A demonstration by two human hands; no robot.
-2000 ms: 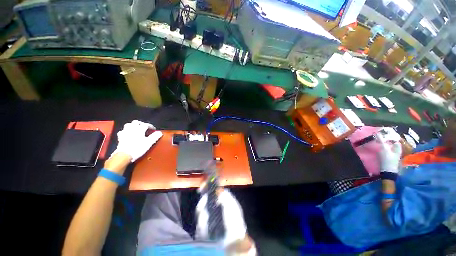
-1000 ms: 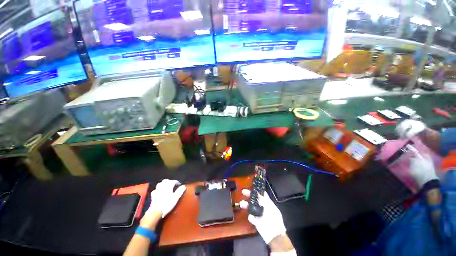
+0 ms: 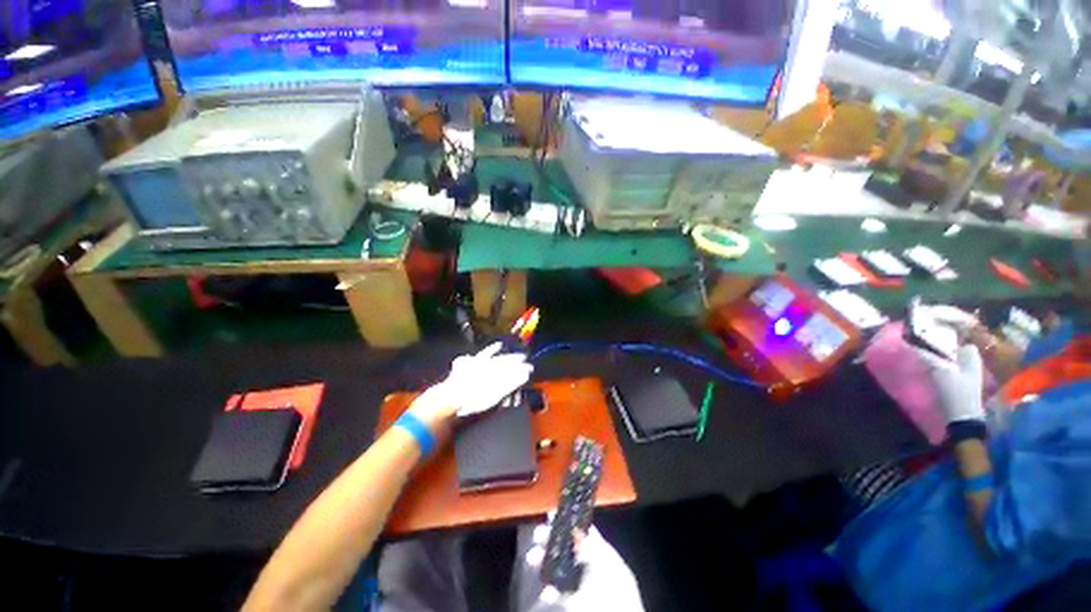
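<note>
A black set-top box [image 3: 495, 450] lies on the orange-brown test jig [image 3: 419, 508]. My left hand [image 3: 485, 380], white-gloved, lies over the jig's connector block at the box's far edge. It covers most of the block, and whether the fingers grip anything is hidden. My right hand [image 3: 586, 576], also gloved, holds the black remote control [image 3: 577, 502] by its near end, at the jig's front edge. A second black box [image 3: 248, 448] lies at left, partly on a red-orange pad [image 3: 306, 412]. A third box [image 3: 654, 403] lies right of the jig, beside a green marker pen [image 3: 706, 409].
A blue cable [image 3: 646, 349] curves right to the orange test box [image 3: 784, 335], whose light glows blue-purple. An oscilloscope [image 3: 245, 173] and power strip [image 3: 479, 210] stand on green shelves behind, below monitors [image 3: 646, 42]. A person in blue [image 3: 981, 502] works at right.
My left hand has moved from the jig's left side to the connector block. My right hand has drawn back toward me with the remote. The test box light now glows.
</note>
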